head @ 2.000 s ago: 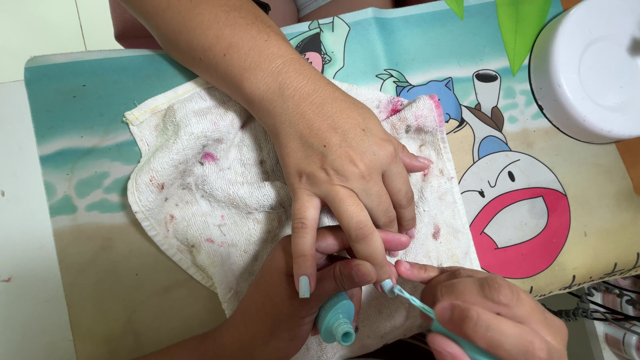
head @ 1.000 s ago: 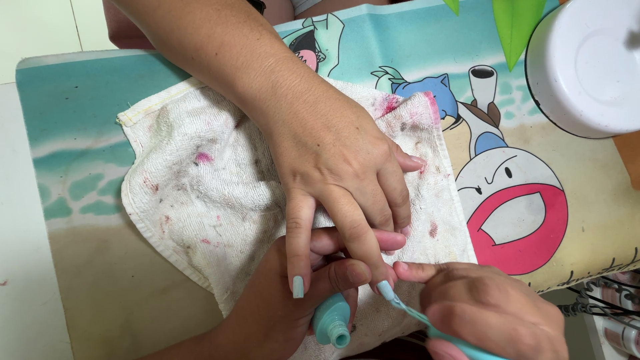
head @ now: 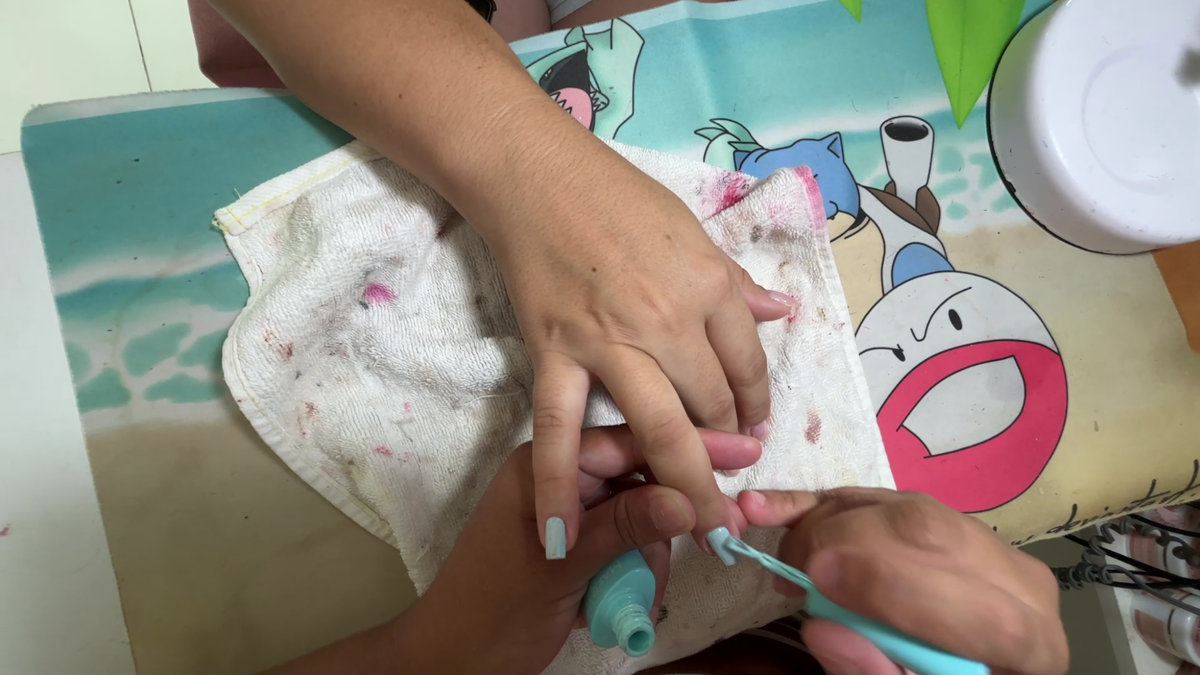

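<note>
My left hand [head: 553, 534] holds an uncapped light-blue nail polish bottle [head: 621, 605] low in its palm, and its thumb and fingers support another person's finger. In my right hand [head: 928, 572] is the polish cap with its brush [head: 769, 562]; the bristles touch the nail [head: 722, 544] of that finger. The other person's hand [head: 628, 291] lies palm down, fingers toward me. Its little-finger side nail [head: 555, 537] is light blue too. Under the hands is a white terry towel [head: 328, 347] with pink and dark stains.
A printed mat [head: 187, 516] with cartoon figures covers the work surface. At the upper right stands a white round enamel dish [head: 1106, 131], beside a green leaf shape [head: 975, 47]. Cables and small containers [head: 1162, 609] are at the lower right, below the mat's edge.
</note>
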